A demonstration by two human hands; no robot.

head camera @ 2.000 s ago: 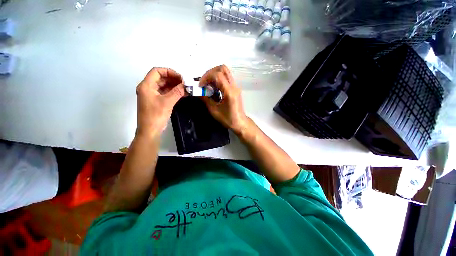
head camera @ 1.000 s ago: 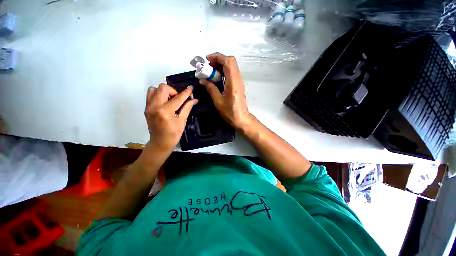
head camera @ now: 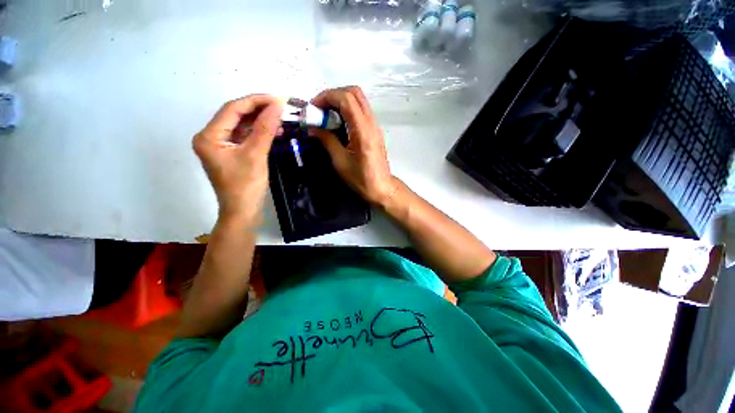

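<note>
A black insert tray (head camera: 326, 206) lies on the white table in front of me, slightly tilted to my body. One small white earbud (head camera: 296, 151) shows in its upper left part. My right hand (head camera: 359, 149) holds a white charging case (head camera: 316, 118) with a blue band above the tray's far end; its lid looks open. My left hand (head camera: 239, 153) has its thumb and fingertips together at the left end of the case. Whether the fingertips hold an earbud cannot be told.
A stack of black trays (head camera: 524, 133) stands at the right, with more trays (head camera: 681, 137) leaning beside it. Bagged charging cases (head camera: 446, 26) lie at the far side. Small white boxes (head camera: 6, 110) are at the left edge. A person's white sleeve (head camera: 44, 274) shows at lower left.
My left hand has gone from the tray's left slot up to the open case. An earbud now shows in the tray. The case has moved slightly left and turned more level.
</note>
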